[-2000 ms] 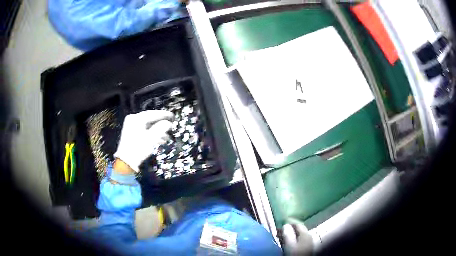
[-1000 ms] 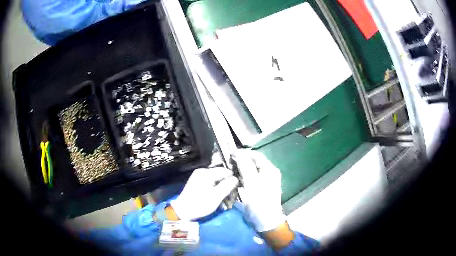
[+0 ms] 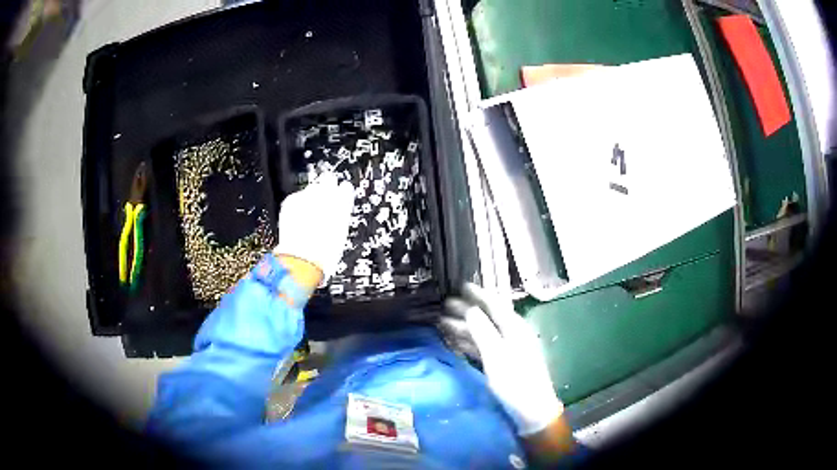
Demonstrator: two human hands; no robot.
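My left hand (image 3: 317,225), in a white glove, is over the wider compartment of the black parts tray (image 3: 220,60). Its fingertips are among small silver-white metal clips (image 3: 376,220); whether they pinch one cannot be told. My right hand (image 3: 505,358), also gloved, is at the tray's near right corner, blurred, with its fingers pointing up and left; what it holds, if anything, is unclear. Brassy screws (image 3: 220,266) lie heaped around a dark bare patch in the narrower compartment. A white-silver metal box (image 3: 633,165) lies to the right, its open side facing the tray.
Pliers with yellow-green handles (image 3: 131,243) lie at the tray's left. The box rests on green carrier plates (image 3: 597,344) between metal rails (image 3: 473,138). A red pad (image 3: 754,73) is on the far right. An orange-red edge (image 3: 560,73) shows behind the box.
A second ago both hands were together at the tray's near right corner. My left hand has moved left and up into the clips; my right hand has stayed near the corner. The view has shifted.
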